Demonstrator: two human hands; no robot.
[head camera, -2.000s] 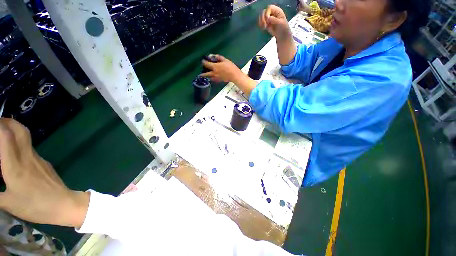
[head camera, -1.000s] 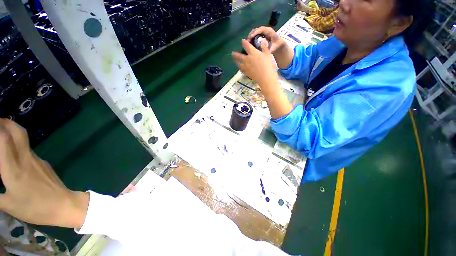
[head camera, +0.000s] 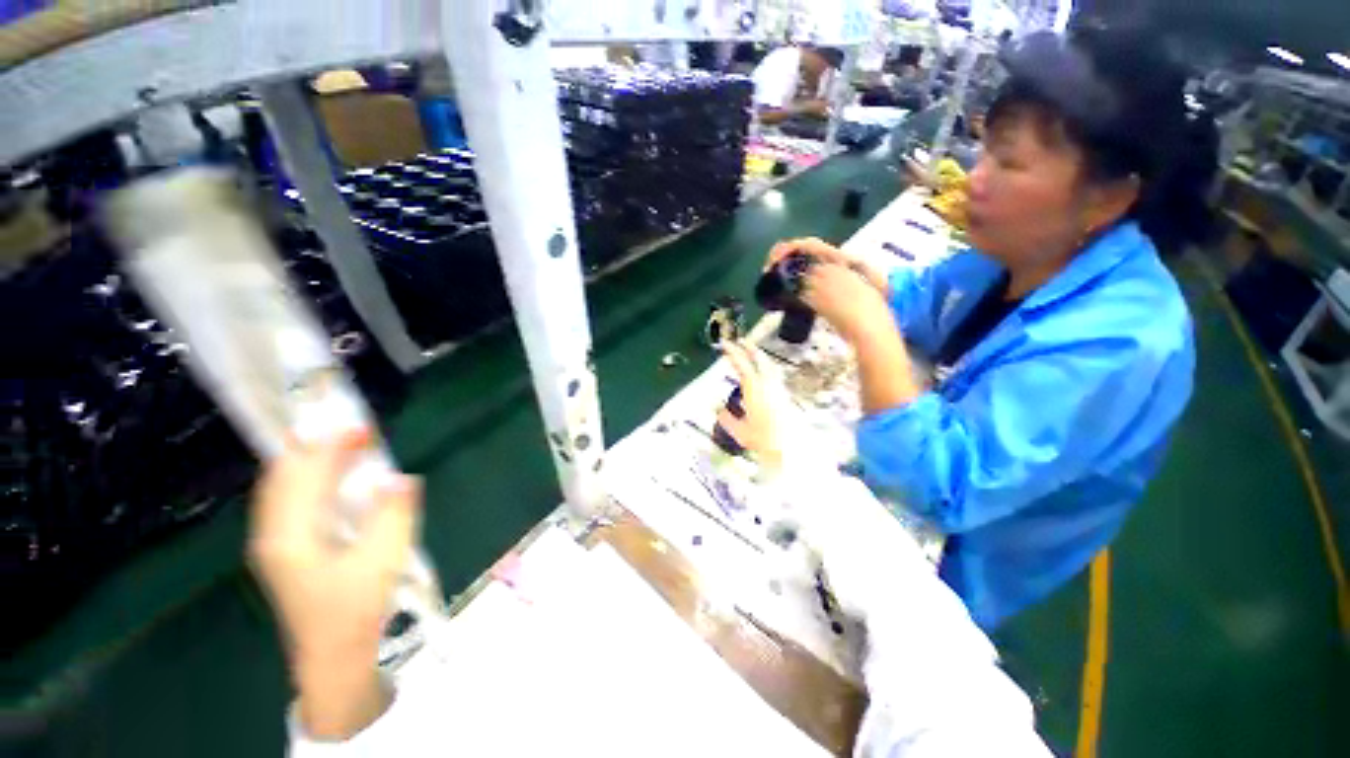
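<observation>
My left hand (head camera: 333, 570) is raised at the left and closed on the lower part of a long pale sheet or strip (head camera: 244, 319), blurred and slanting up to the left. My right hand (head camera: 758, 415) is over the bench, fingers pointing up. A black cylindrical part (head camera: 730, 421) shows at its palm side and seems held; the hand partly hides it. A small dark and gold ringed piece (head camera: 723, 322) shows just above the fingertips; I cannot tell if they touch it.
A neighbour in a blue jacket (head camera: 1036, 430) handles a black part (head camera: 785, 279) close at the right. A thick white post (head camera: 541, 252) rises from the bench between my hands. Black trays (head camera: 652, 163) are stacked beyond the green belt (head camera: 629, 304). A pale scrap (head camera: 674, 360) lies on the belt.
My view has risen and turned left. My right hand has moved from the far left to the black part on the bench. My left hand with the pale strip has come into view.
</observation>
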